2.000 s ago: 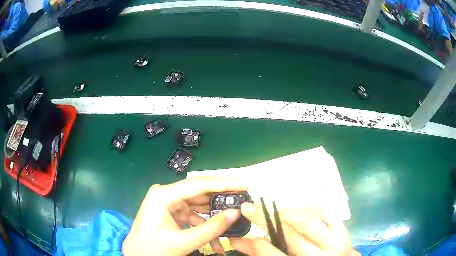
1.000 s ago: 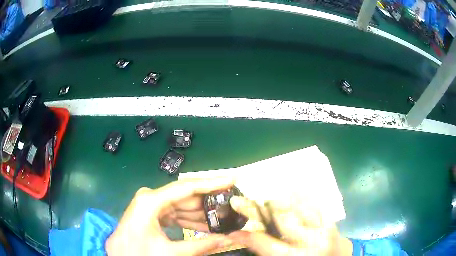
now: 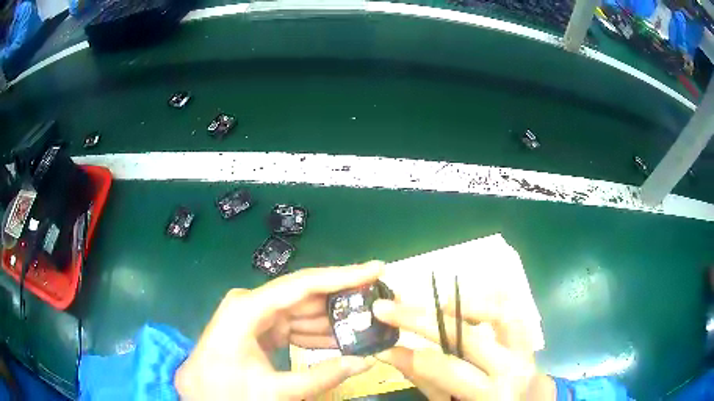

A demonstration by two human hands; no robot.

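I hold a black rounded-square watch housing over the paper, its open side with silvery and white parts facing me. My left hand grips its left side, with the thumb at the lower edge and the index finger along the top. My right hand touches the housing's right side with its fingertips. It also holds dark tweezers, their two prongs apart and pointing up, away from the housing. White release-paper sheets lie beneath, with a yellow sheet partly showing under my hands.
Several black housings lie left of the paper. More units are spaced beyond the worn white strip. A red tray with a boxy black device stands far left. A grey post rises at right. Blue-clad people are partly visible at the top corners.
The housing has turned in my hands and shows more of its open side. The tweezers now point upright, with the prongs clearly apart. The units beyond the strip have shifted left.
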